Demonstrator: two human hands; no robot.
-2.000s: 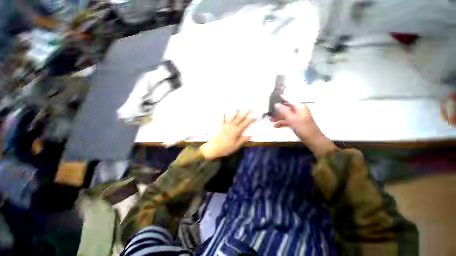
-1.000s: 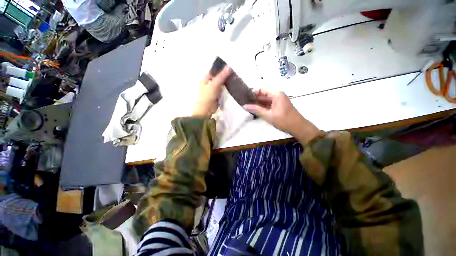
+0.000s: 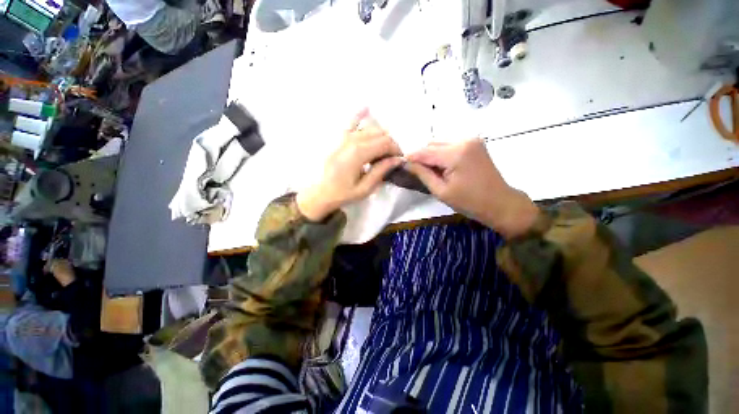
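A dark brown piece (image 3: 411, 179) lies between my two hands near the table's front edge, mostly covered by my fingers. Light fabric (image 3: 369, 220) hangs from it, over the edge of the white table (image 3: 300, 97). My left hand (image 3: 354, 167) pinches the brown piece at its left end. My right hand (image 3: 468, 176) pinches it from the right, and the fingertips of both hands nearly meet. The presser foot (image 3: 475, 87) is up and to the right of my hands, with no cloth seen under it.
Crumpled light cloth with dark brown ends (image 3: 209, 174) lies at the table's left edge. A dark grey surface (image 3: 162, 162) adjoins there. Orange-handled scissors (image 3: 721, 113) lie at the far right. A person's hand (image 3: 61, 271) shows at the far left.
Over the last second my hands have come closer together, and the brown piece, earlier stretched out and visible, is now mostly covered. The machine parts sit slightly higher and further right in view.
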